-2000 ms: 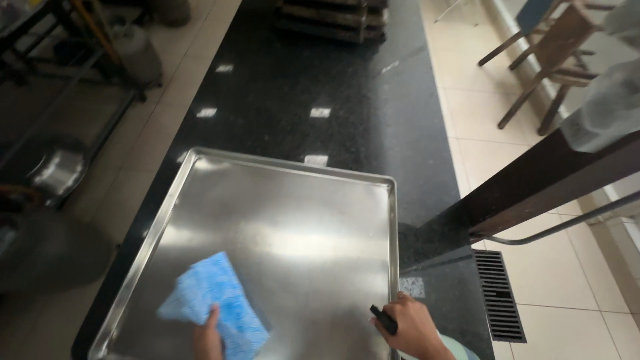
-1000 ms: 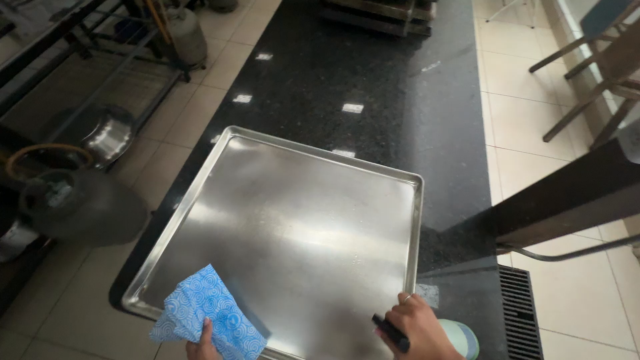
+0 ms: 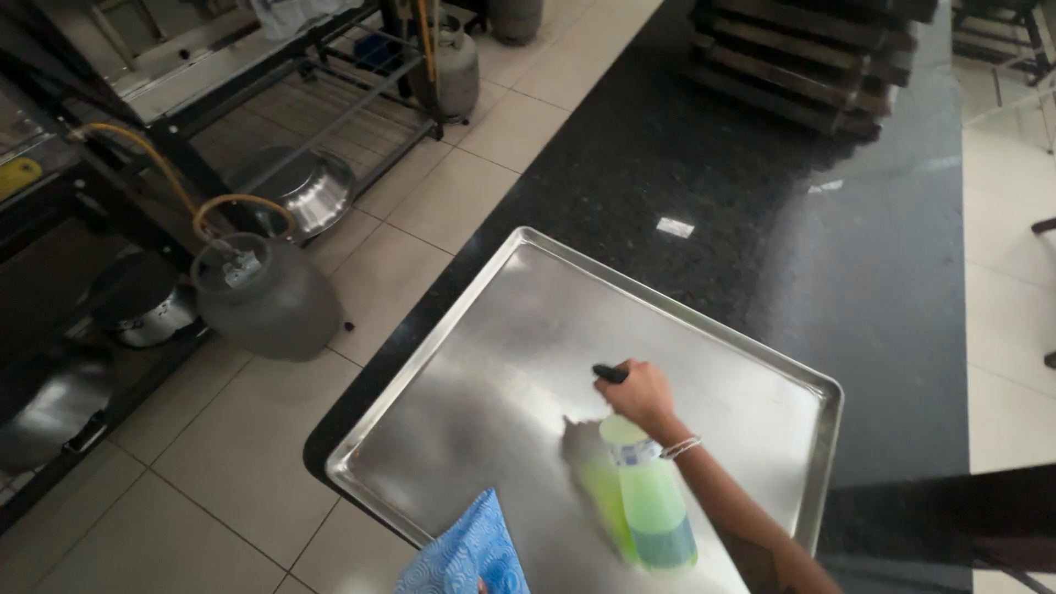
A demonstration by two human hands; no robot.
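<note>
My right hand (image 3: 639, 396) grips the neck of a spray bottle (image 3: 652, 503) filled with green liquid, its black nozzle pointing left. The bottle is over a large metal baking tray (image 3: 511, 371), whose surface mirrors the green. At the bottom edge, a blue patterned cloth (image 3: 470, 549) hangs over the near rim of the tray. Only a fingertip of my left hand (image 3: 483, 586) shows against the cloth; the rest is hidden or out of frame. The tray lies on a black stone countertop (image 3: 610, 157).
A stack of dark slatted trays (image 3: 808, 66) stands on the counter's far part. Left of the counter, on the tiled floor, are a grey gas cylinder (image 3: 268, 305) with an orange hose and a metal rack (image 3: 330, 124) holding steel bowls. A dark beam (image 3: 940, 511) is at right.
My right hand has moved from the tray's right edge to over its middle, with the green bottle now in full view. The view has swung left.
</note>
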